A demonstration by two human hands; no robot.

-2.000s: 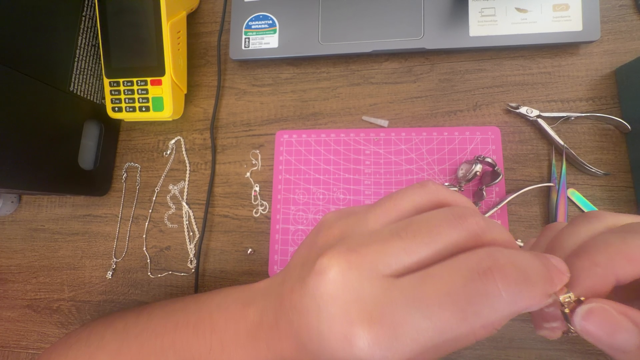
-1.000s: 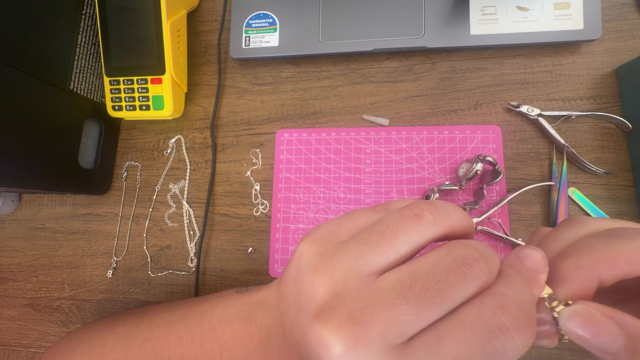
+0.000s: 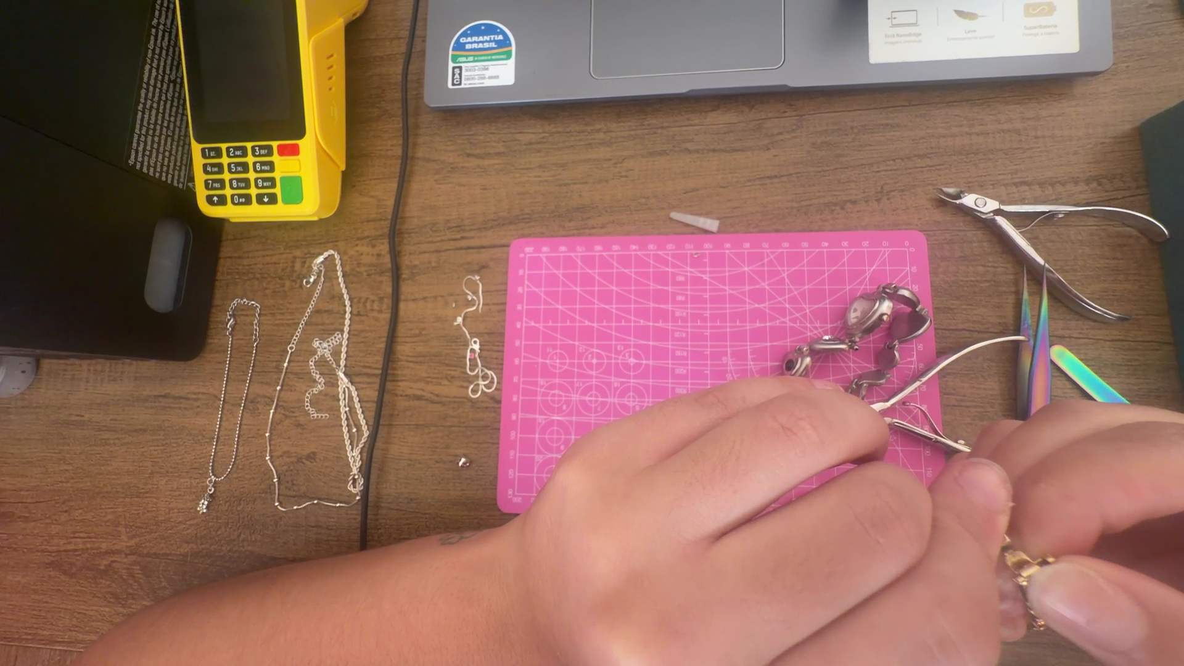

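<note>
At the lower right, a small gold-coloured piece of jewellery is pinched between the fingertips of my left hand and my right hand. Pliers with silver handles lie partly under my left hand, their jaws hidden. Just beyond my left knuckles, a silver bracelet watch with heart-shaped and round links rests on the pink cutting mat. Iridescent tweezers lie beside my right hand, with another iridescent tool and metal nippers near them.
Silver necklaces, a thin bracelet chain and a small chain lie at the left. A black cable runs between them. A yellow card terminal, a laptop and a black case stand behind.
My left hand has moved slightly, and more of the watch and the pliers' handles shows than two seconds ago. The gold-coloured piece remains between my fingertips, turned a little.
</note>
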